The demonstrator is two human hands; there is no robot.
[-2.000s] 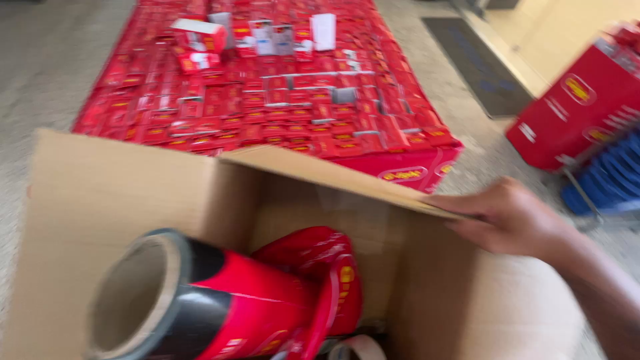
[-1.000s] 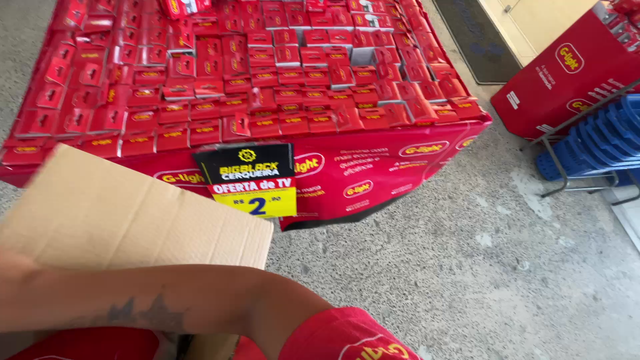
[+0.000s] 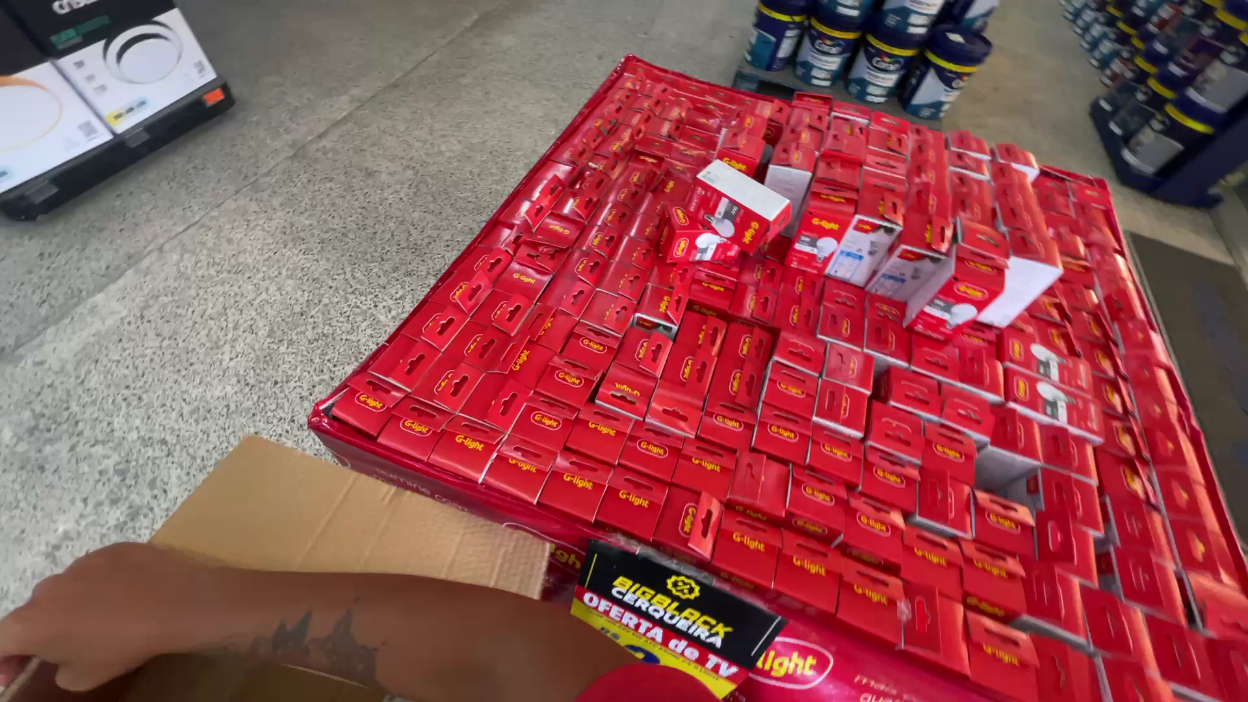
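Observation:
My right arm, with a red sleeve, reaches from the bottom middle across an open cardboard box [image 3: 341, 517] to the left. At the far left my right hand [image 3: 88, 609] has its fingers curled at the box's edge, partly cut off by the frame. The box's raised flap touches or nearly touches the front edge of a large red display bin [image 3: 390, 478]. Rows of red G-light bulb boxes [image 3: 634, 497] fill the bin. Several boxes stand or lie on top, one of them a tilted bulb box [image 3: 736, 205]. My left hand is out of view, and the arm hides most of the box's inside.
A black and yellow price sign [image 3: 673, 614] hangs on the bin's front. Behind the bin stand stacked paint buckets [image 3: 873, 63], with more buckets [image 3: 1180, 127] at the right. Boxed light fixtures [image 3: 107, 73] stand upper left. Speckled floor [image 3: 390, 185] runs along the bin's left side.
My right hand has gone from the box's right flap to its left side, with the arm across the box. The red and black roll seen in the box earlier is out of sight. The view has swung left.

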